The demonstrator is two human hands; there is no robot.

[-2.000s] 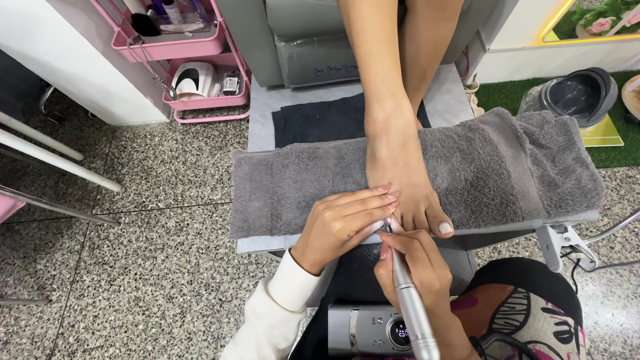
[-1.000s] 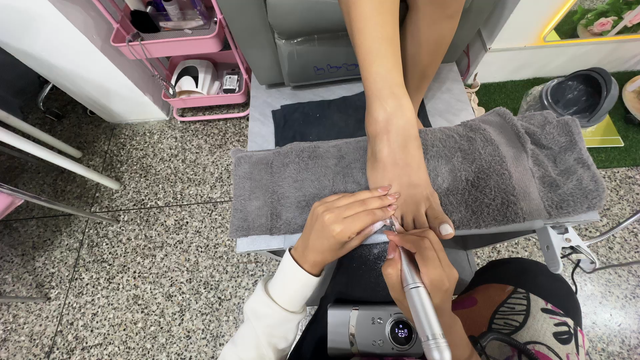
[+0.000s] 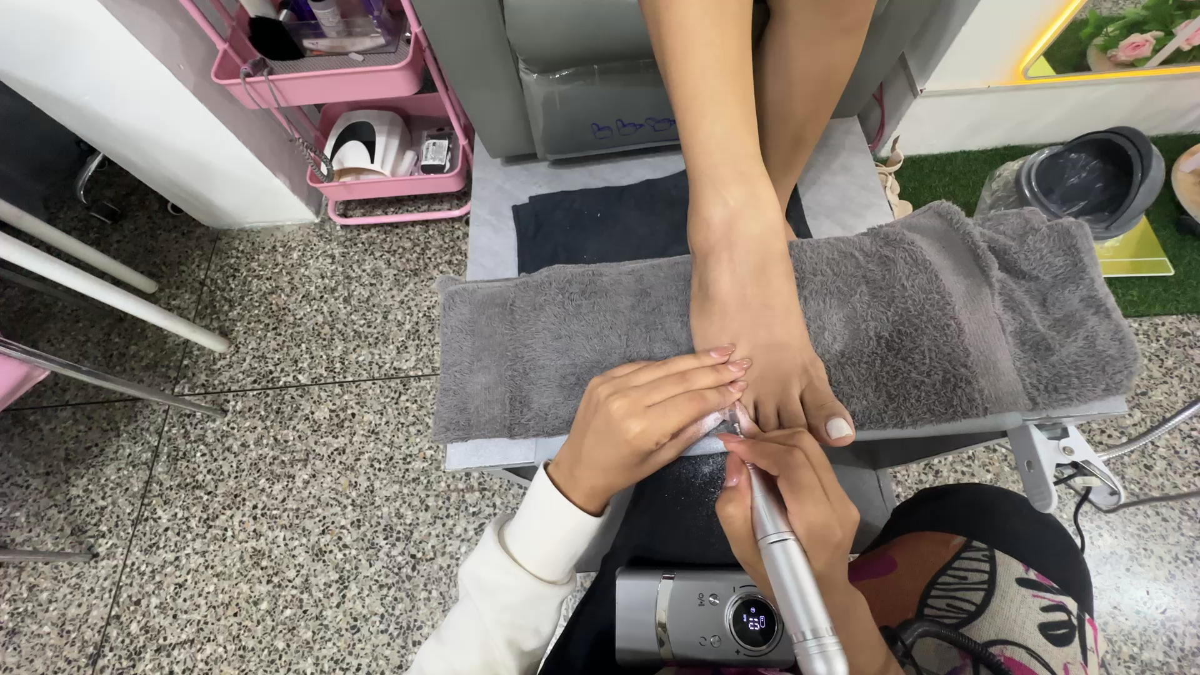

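Another person's bare foot rests on a grey towel laid over a footrest. My left hand lies against the outer side of the foot, its fingertips touching the skin near the small toes and the thumb beside the smallest toe. In my right hand is a silver electric nail drill handpiece, its tip at the smallest toes. The exact contact of tip and nail is hidden by fingers. Pale dust shows below. The big toe carries a white nail. The drill's control unit, with a lit display, sits in front of me.
A dark cloth lies behind the towel. A pink trolley stands at the back left, a lined dark bin at the right. A white clamp grips the footrest's right edge. The other person's second foot is mostly hidden behind the first.
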